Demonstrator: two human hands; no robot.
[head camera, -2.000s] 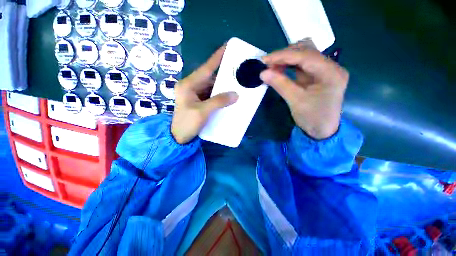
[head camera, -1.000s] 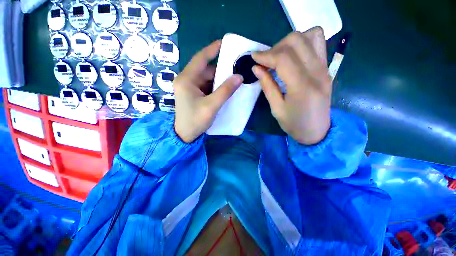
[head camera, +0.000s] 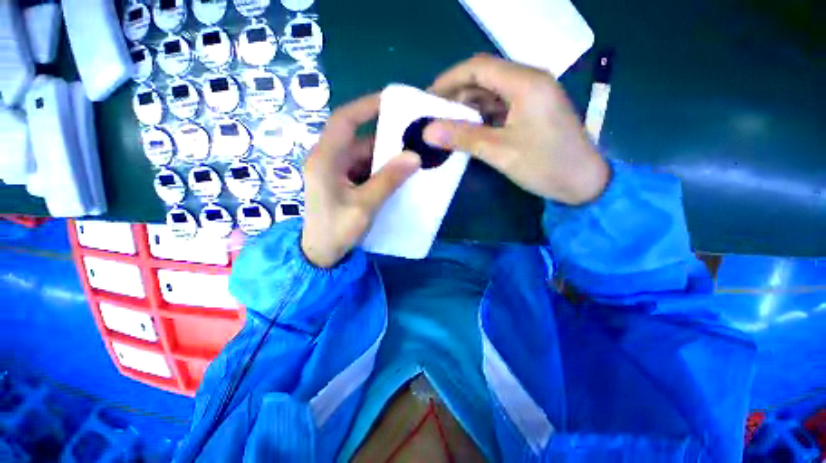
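A white power bank housing (head camera: 412, 203) is held tilted above the dark green bench, in front of my chest. A black round display cover (head camera: 426, 143) lies on its face near the upper end. My left hand (head camera: 349, 181) grips the housing's left side, its thumb at the cover's lower left edge. My right hand (head camera: 525, 127) holds the housing's upper right edge, fingers behind it and thumb pressed on the cover. The display window is not visible.
A sheet of pale round lenses (head camera: 222, 93) lies at left. Stacked white housings (head camera: 68, 136) are at far left, another housing (head camera: 534, 32) at the far side. A craft knife (head camera: 599, 98) lies at right. A red crate (head camera: 149, 307) with white units is below the bench edge.
My right hand has gone from fingertips on the cover to gripping the housing's edge with its thumb on the cover. The camera view has shifted, showing more stacked housings at left.
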